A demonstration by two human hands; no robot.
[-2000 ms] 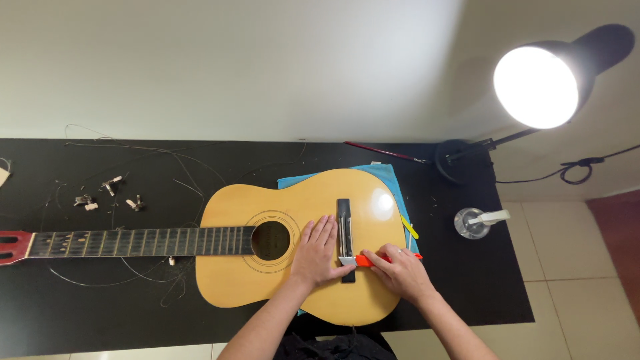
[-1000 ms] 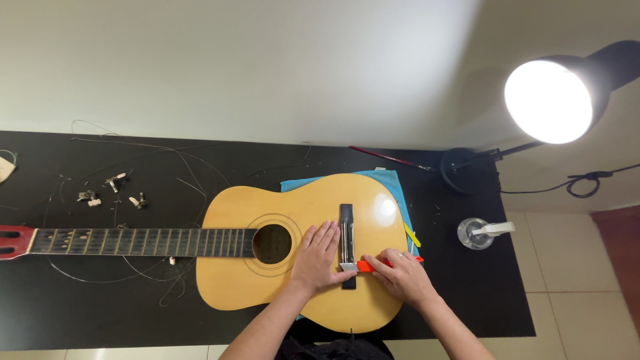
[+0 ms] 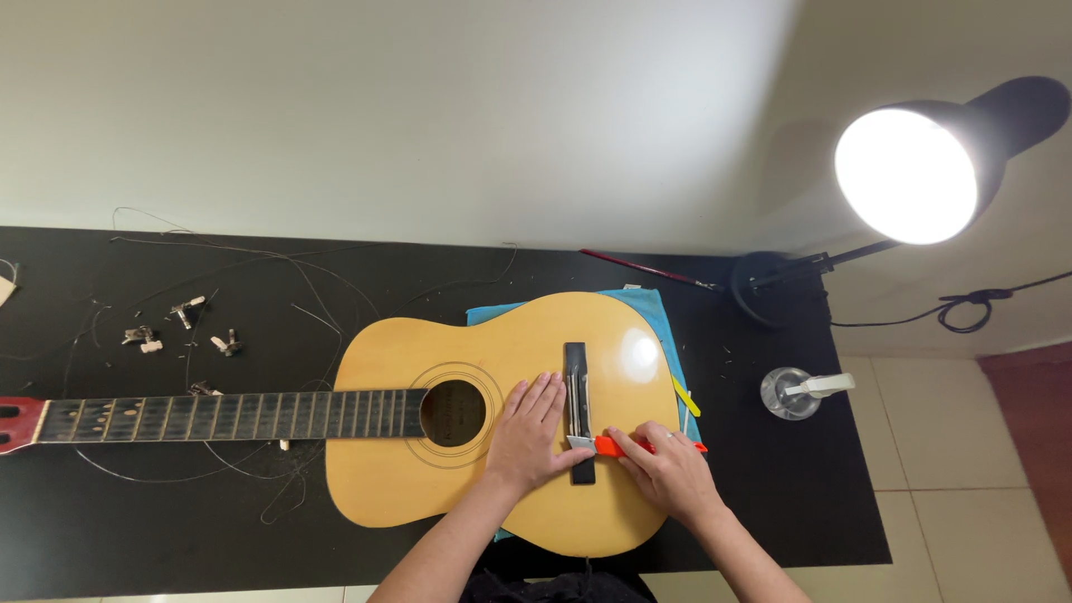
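An acoustic guitar (image 3: 402, 335) without strings lies face up on a blue cloth (image 3: 657, 314), its neck pointing left. My right hand (image 3: 670, 469) grips an orange-handled tool (image 3: 610, 446), whose flat metal blade (image 3: 579, 442) lies across the lower part of the black bridge (image 3: 576, 356). The fingers of my left hand (image 3: 532, 435) are spread on the soundboard, between the sound hole (image 3: 453, 413) and the bridge, and its thumb touches the blade. A yellow tool (image 3: 685, 395) sticks out from beneath the guitar's right edge.
Loose strings (image 3: 293, 258) and several tuning machines (image 3: 186, 311) lie on the black table (image 3: 419, 553) at left. A thin red brush (image 3: 645, 269) lies by the wall. At right stand a lit desk lamp (image 3: 992, 167) and a clear pump bottle (image 3: 787, 394).
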